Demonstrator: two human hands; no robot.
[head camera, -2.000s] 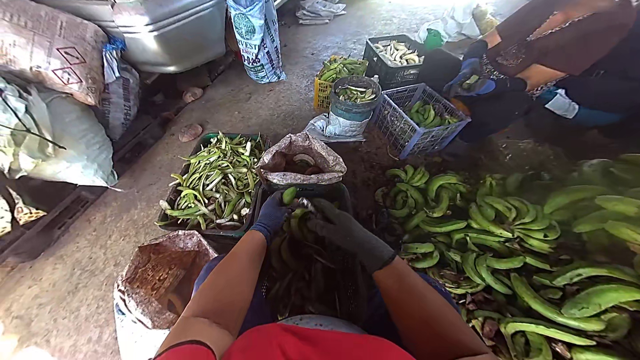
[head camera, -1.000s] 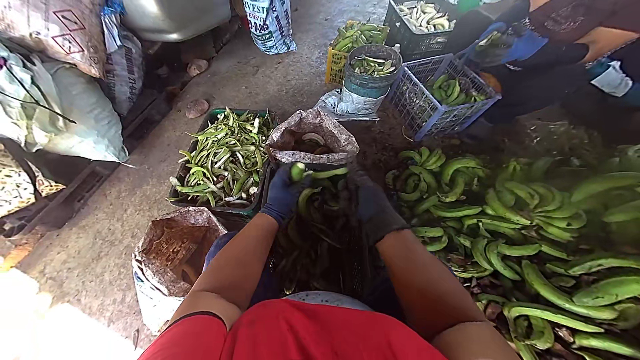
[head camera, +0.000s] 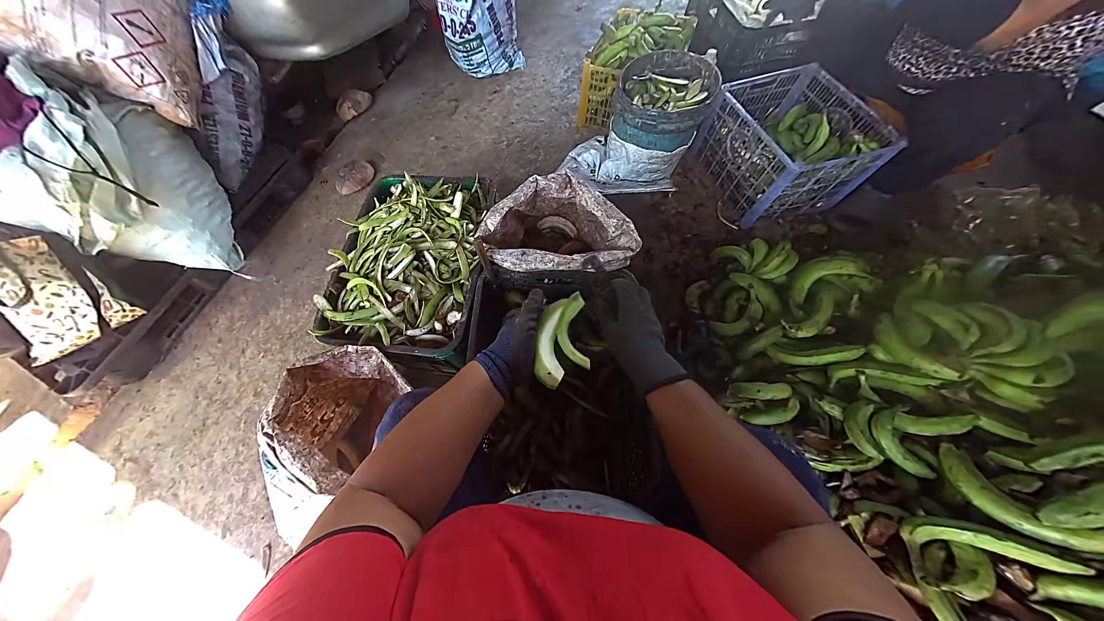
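Observation:
My left hand (head camera: 516, 341), in a dark blue glove, grips a green plantain (head camera: 549, 342) whose peel is partly split from the pale flesh. A strip of green peel (head camera: 572, 331) stands off its right side. My right hand (head camera: 628, 328), in a dark glove, is just right of the strip; its fingers are dark and blurred, so whether they hold something is unclear. Both hands are over a dark crate (head camera: 489, 321) between my knees, with dim peels low in it. An open woven sack (head camera: 559, 256) with pieces inside is directly beyond my hands.
A crate of green peels (head camera: 414, 259) stands left of the sack. Nearer is another open sack (head camera: 336, 423). Green plantains (head camera: 914, 345) cover the floor at right. Beyond are a bucket (head camera: 662, 112), a yellow crate (head camera: 595, 95) and a blue-grey crate (head camera: 798, 164). A person (head camera: 966, 86) sits at upper right.
The whole green plantain seen in my left hand one second ago now shows pale flesh, with peel split away. The view has shifted somewhat.

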